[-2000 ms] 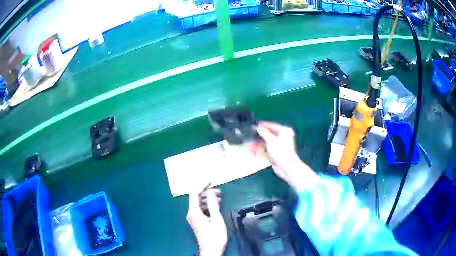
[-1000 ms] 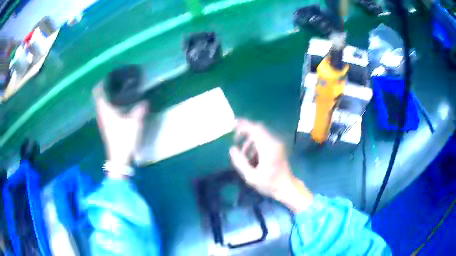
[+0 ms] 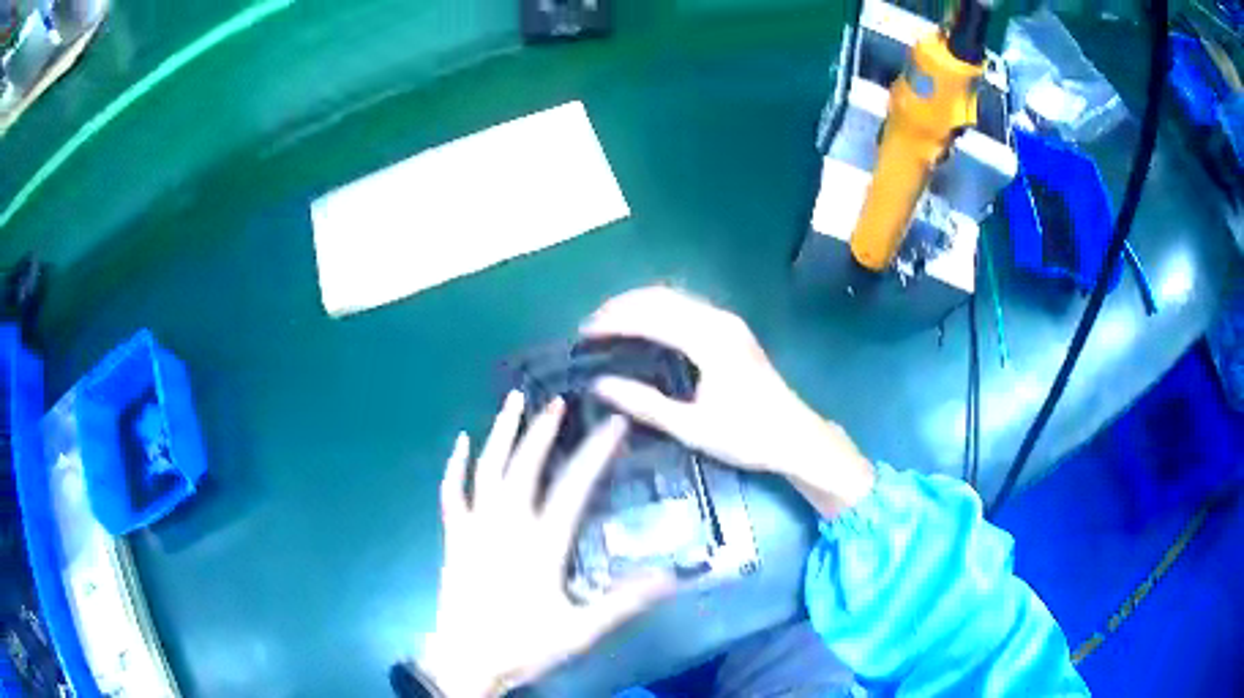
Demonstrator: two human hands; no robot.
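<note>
A black plastic housing (image 3: 589,386) lies in the dark fixture (image 3: 730,525) near the front of the green bench, partly hidden by both hands. My right hand (image 3: 716,389) curves over the far right part of the housing, thumb and fingers around its upper end. My left hand (image 3: 525,545) is spread, fingers apart, over the left side of the housing and fixture; whether its fingertips touch is blurred. Pale, silvery areas show between the hands. The yellow-orange electric screwdriver (image 3: 917,150) hangs upright at the right, in front of the screw feeder (image 3: 985,150).
A cream paper sheet (image 3: 471,207) lies beyond the fixture. A blue small parts bin (image 3: 139,434) and a longer blue bin stand left. Right are a blue bin (image 3: 1061,211), a clear bag (image 3: 1057,79) and a hanging black cable (image 3: 1091,307). Another housing (image 3: 566,17) stands at the top.
The view has tilted down. My left hand has come from the far-left housing to the fixture, and let go of that dark piece. My right hand has moved down onto the housing at the fixture.
</note>
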